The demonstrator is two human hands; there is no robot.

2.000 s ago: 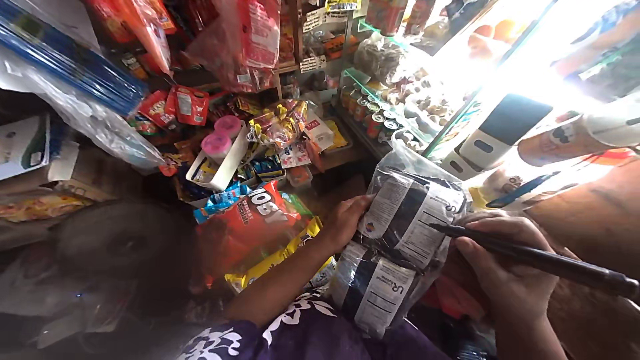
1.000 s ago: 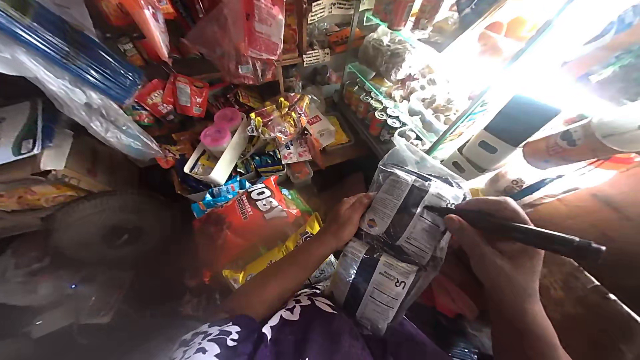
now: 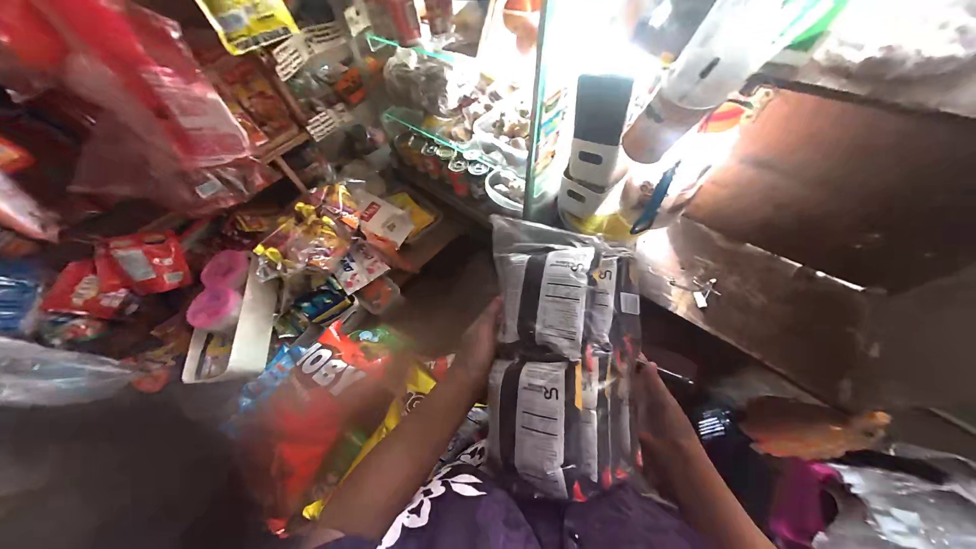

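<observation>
A clear plastic bag of packets [image 3: 564, 366] with white printed labels and dark stripes stands upright before my purple patterned clothing. My left hand [image 3: 488, 335] grips its left side, the fingers partly hidden behind it. On the right side my right hand [image 3: 654, 396] holds the bag, its fingers mostly out of sight. A thin dark stick-like end, perhaps the marker, juts out to the right of that hand. Left of my left forearm lies a blurred red snack bag [image 3: 305, 412], with a yellow packet beside it.
Pink round containers [image 3: 221, 290] and a white tray [image 3: 259, 328] are at the left, near wrapped sweets [image 3: 313, 236]. A glass display shelf [image 3: 442, 137] holds cans and bowls. White plastic holders [image 3: 595, 164] stand behind the bag. A wooden ledge [image 3: 732, 305] runs along the right.
The black marker was over the bag's label in my right hand; that hand has moved down to the bag's right side. The bag has turned, showing more packets. The view has shifted right.
</observation>
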